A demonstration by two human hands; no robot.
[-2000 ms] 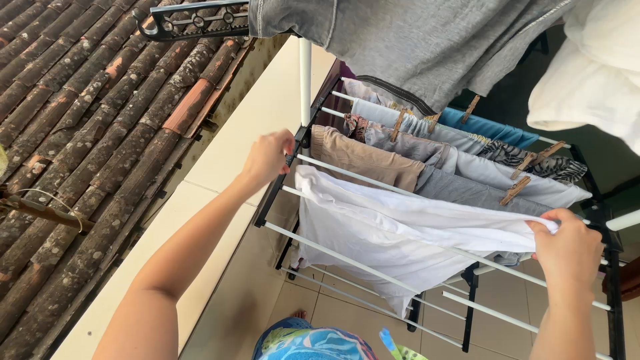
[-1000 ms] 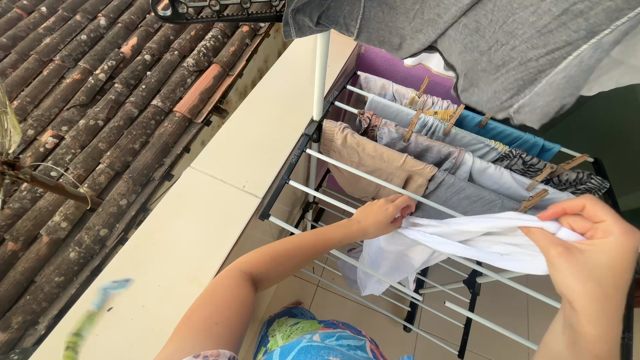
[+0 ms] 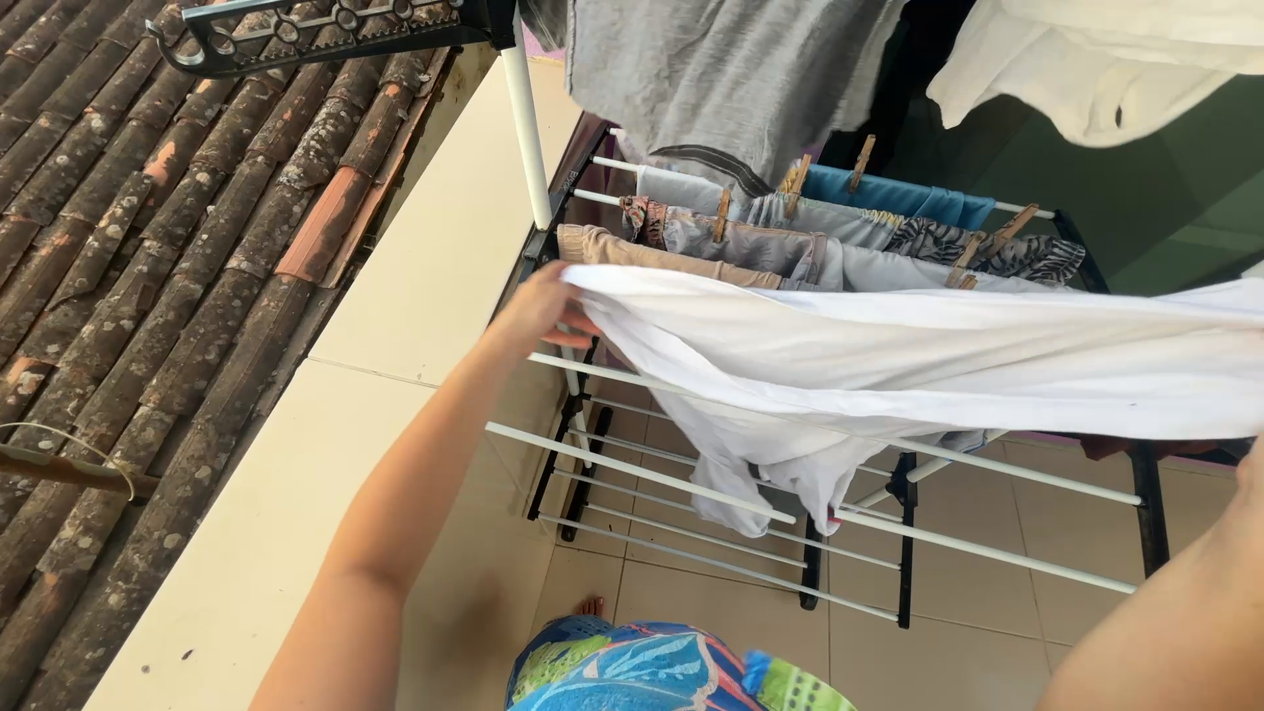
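A white cloth garment (image 3: 869,355) is stretched sideways over the white rods of a folding drying rack (image 3: 987,474), its lower part hanging down between them. My left hand (image 3: 553,308) grips its left corner beside the rack's black side frame. At the right edge of the view, my right hand (image 3: 1252,474) is mostly cut off; the cloth's right end reaches it, but its fingers cannot be seen. Behind the white garment, beige shorts (image 3: 652,259), a teal cloth (image 3: 899,197) and other clothes hang on the rack, several held by wooden clothespins (image 3: 724,215).
A grey garment (image 3: 731,79) and another white garment (image 3: 1096,59) hang above the rack. The black hooked arm (image 3: 326,35) juts out at top left. A pale tiled ledge (image 3: 365,434) runs on the left, with a clay tile roof (image 3: 197,247) beyond it.
My left hand has moved left with a corner of the white garment, which was bunched between my hands and is now spread wide. My right hand has moved to the edge of the view.
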